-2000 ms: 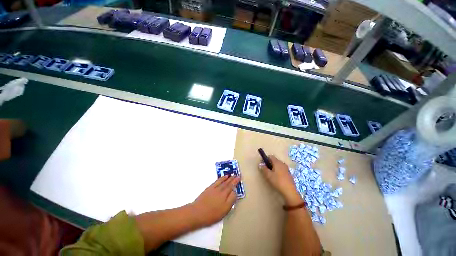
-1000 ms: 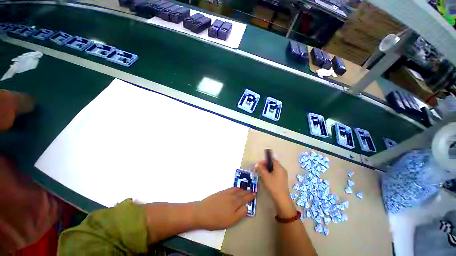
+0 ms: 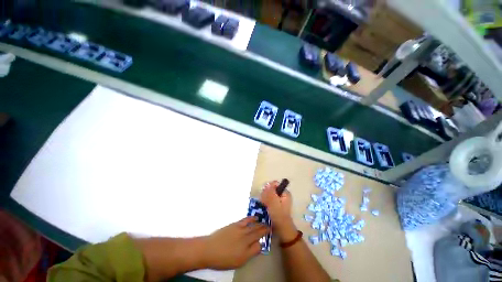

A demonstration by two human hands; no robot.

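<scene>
A plastic housing with a pale blue rim and dark inside lies across the edge between the white sheet and the brown board. My left hand lies over its left side, fingers on it, holding it down. My right hand is at its upper end and holds a short black pen-like tool. The tool's tip is hidden by the hand. A loose pile of light-blue pieces lies on the board to the right.
Beyond the board, the green conveyor belt carries several housings. Dark blocks stand behind it. At right are a clear bag of blue pieces, a white roll and a slanting metal post.
My right hand with the tool has moved left and down to the housing's upper end. My left hand stays on the housing. The whole view has shifted, and the arm at the far left has mostly gone.
</scene>
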